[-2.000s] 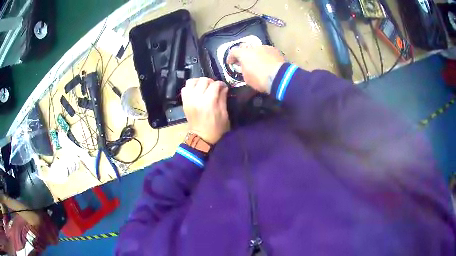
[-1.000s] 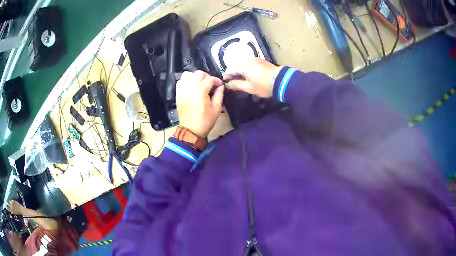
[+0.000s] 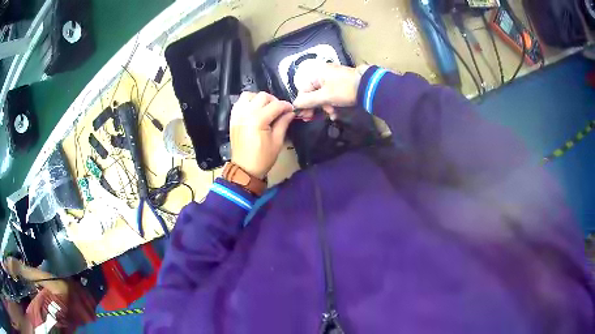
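The front case half (image 3: 333, 134) lies in front of me, with the pale square frame of the speaker driver (image 3: 335, 55) at its far end. The rear case half (image 3: 199, 98) lies open to its left, a tube-like moulding inside. My left hand (image 3: 258, 130) and my right hand (image 3: 329, 90) meet fingertip to fingertip over the front case half's left edge. They pinch something small and thin, perhaps the speaker wires; fingers hide most of it. My right hand covers part of the driver.
Left on the bench are a black wand-like tool (image 3: 132, 147), blue-handled pliers (image 3: 141, 218), a clear ring (image 3: 176, 136) and wires. A screwdriver (image 3: 350, 20) lies behind the case. A blue tool (image 3: 436, 42) and multimeter (image 3: 515, 36) lie right. Another person's arm (image 3: 39, 280) shows lower left.
My right hand has moved from over the driver towards me and left, to meet my left hand. Since then both hands stay together, with small finger shifts.
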